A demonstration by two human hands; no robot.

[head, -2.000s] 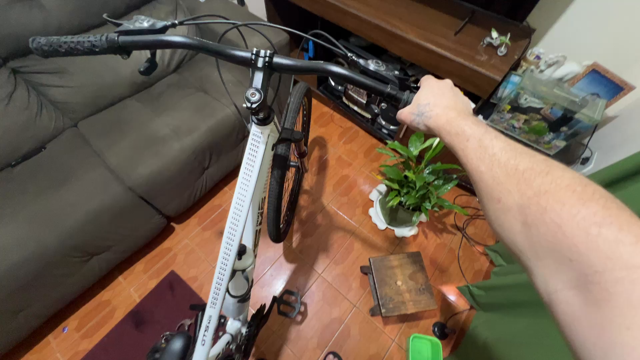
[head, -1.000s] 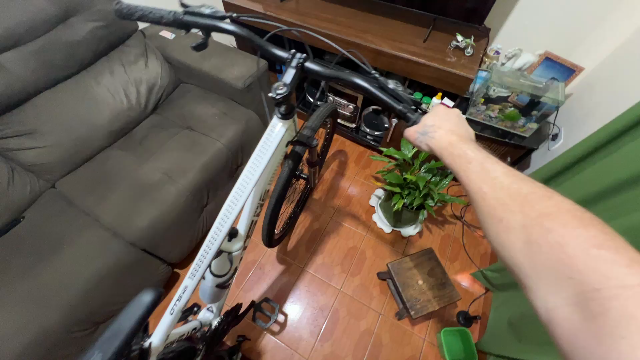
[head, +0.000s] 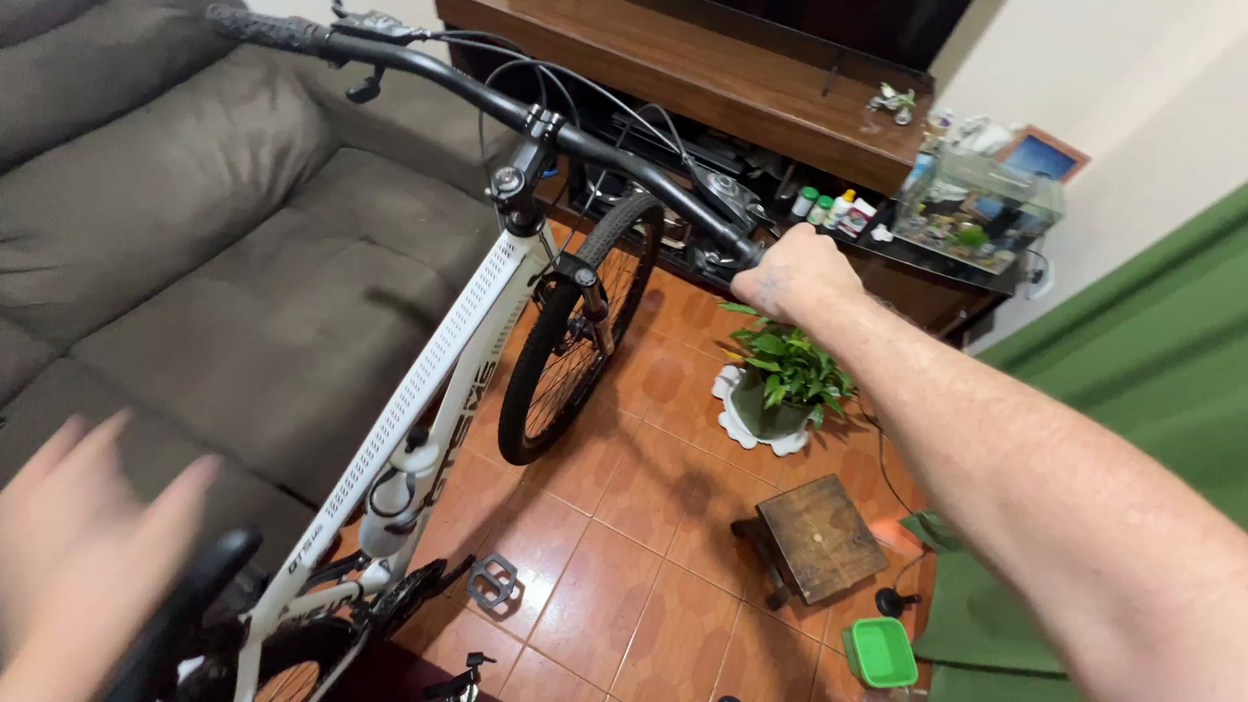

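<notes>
A white mountain bike (head: 419, 390) stands at the left centre, its black handlebar (head: 634, 171) reaching across the top. My right hand (head: 799, 273) is closed around the right end of the bar. Blurred at the lower left, my left hand (head: 97, 536) has its fingers apart, above the black saddle (head: 210, 585), and nothing shows in it. The left grip (head: 268, 29) is free of any hand. The front wheel (head: 585, 331) points toward the TV stand. A pale bottle (head: 387, 507) sits on the frame, with a pedal (head: 493, 582) below it.
A grey sofa (head: 224, 273) lines the left side. Ahead stands a brown TV stand (head: 760, 102) with a glass fish tank (head: 975, 214). On the tiled floor are a potted plant (head: 780, 380), a small wooden stool (head: 824, 538) and a green container (head: 884, 651). A green curtain (head: 1150, 390) hangs at the right.
My left hand has come into view at the lower left. My right hand stays on the bar's end. The view has shifted, showing more of the TV stand than two seconds ago.
</notes>
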